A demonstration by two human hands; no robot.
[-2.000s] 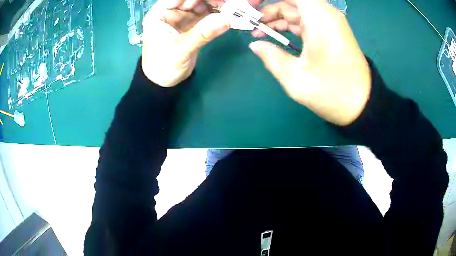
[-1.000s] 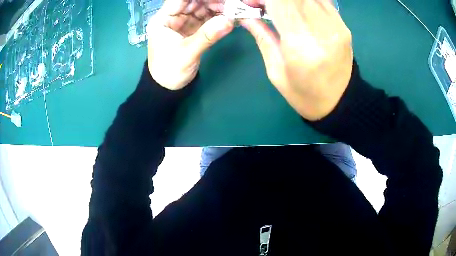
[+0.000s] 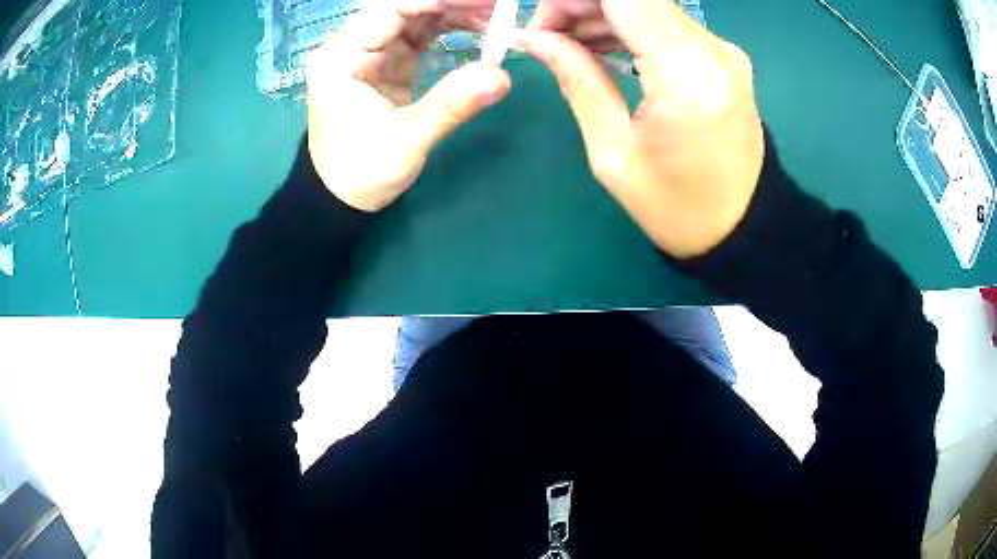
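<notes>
A white plastic body (image 3: 500,33) is held between my two hands at the top edge of the view, seen narrow side on and partly hidden by fingers. My left hand (image 3: 383,120) grips it with thumb and fingers. My right hand (image 3: 667,131) has its thumb tip at the body's right side, its fingers curled behind. A small dark tip (image 3: 628,70) shows by the right palm, likely the end of the thin pin-like part; the rest of it is hidden.
A compartment blister tray (image 3: 93,98) with white bits lies at left. The ribbed blister tray (image 3: 286,49) lies behind my hands. A small parts box (image 3: 949,164) with white pieces and a dark ring lies at right, a thin stick (image 3: 869,42) beside it. The bench's front edge runs below my hands.
The white body has turned from its broad face to a narrow side. My right hand covered the slim rod's shaft after it showed earlier. The view has shifted right, showing more of the parts box.
</notes>
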